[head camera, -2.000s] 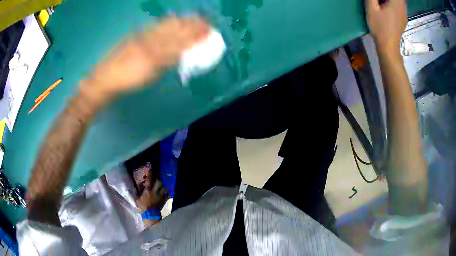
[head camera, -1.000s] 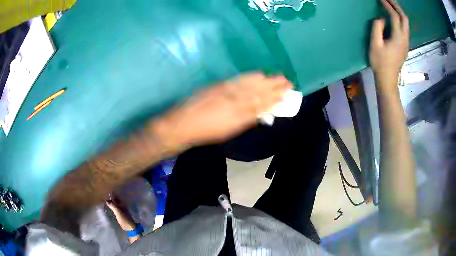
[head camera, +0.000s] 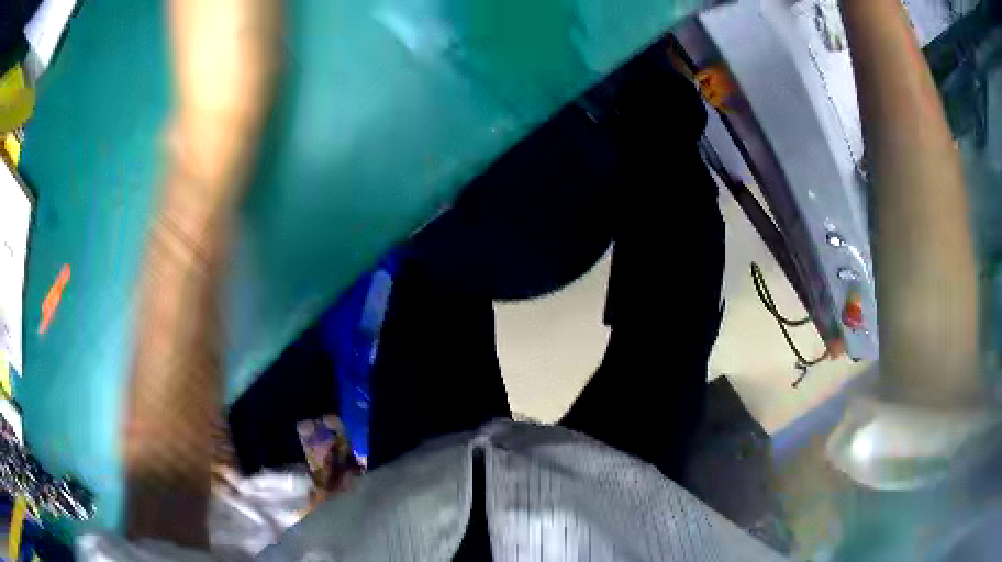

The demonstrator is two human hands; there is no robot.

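Observation:
The green work mat (head camera: 363,143) fills the upper left and centre of the view, with a darker patch near its top centre. My left forearm is blurred and reaches up over the mat; the hand is cut off by the top edge. My right forearm reaches up at the right, beside the pale machine; that hand is also cut off by the top edge. The white wipe is not in view.
Orange sticks (head camera: 54,299) lie blurred on the mat at far left, near white paper (head camera: 12,263). The pale machine panel (head camera: 800,154) has a red knob (head camera: 853,313). Another person's hand (head camera: 326,448) shows at lower left, below the mat's edge.
My left arm has swung from the mat's front edge up and left, and its hand has left the picture with the wipe. My right hand has also left at the top. The whole view has shifted.

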